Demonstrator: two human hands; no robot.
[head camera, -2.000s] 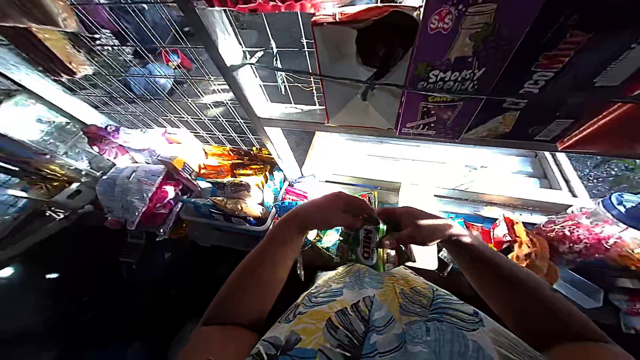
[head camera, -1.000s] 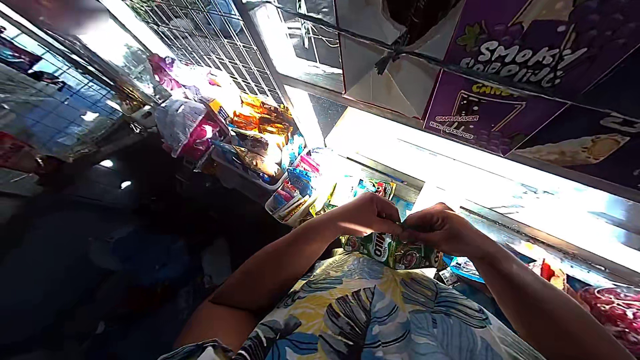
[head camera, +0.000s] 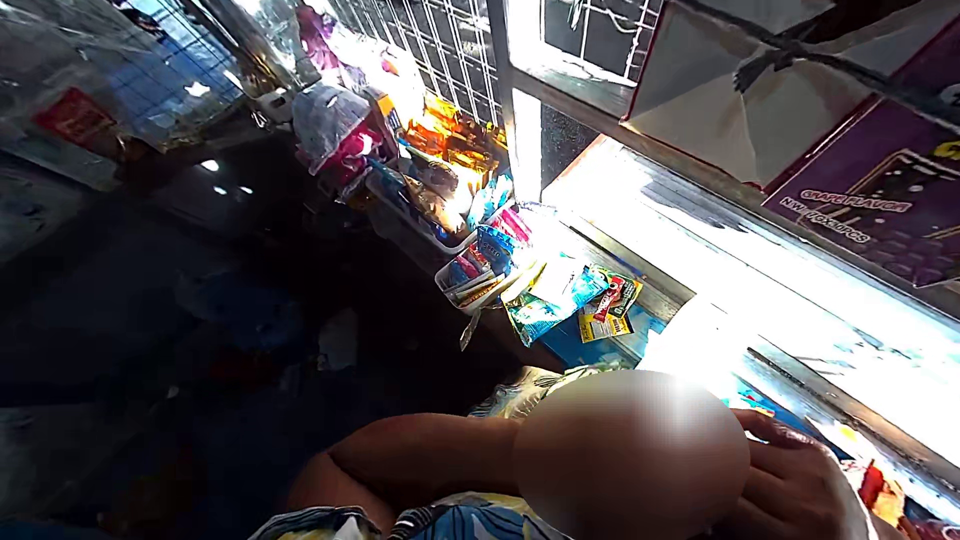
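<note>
My left forearm (head camera: 435, 454) reaches from the left into a round blurred patch, which hides my left hand. At the patch's right side is my right hand (head camera: 787, 472), its fingers bent and partly covered, so whatever it touches or holds is hidden. The green Milo packs seen earlier do not show. Just above the hands, a blue-green packet (head camera: 551, 307) and a red, green and yellow sachet (head camera: 619, 296) lie on a blue surface (head camera: 589, 349).
Small packets fill a white basket (head camera: 454, 289) left of the sachets. Behind it stands a clear plastic bin (head camera: 409, 221) of snack packs. A ledge (head camera: 720, 225) runs along the right under hanging cartons (head camera: 690, 105). Wire mesh (head camera: 427, 45) stands at the back.
Earlier both hands held green Milo packs in front of the patterned shirt. Now the hands are lower in view, near the upper body, and the packs are out of sight. The view has turned left.
</note>
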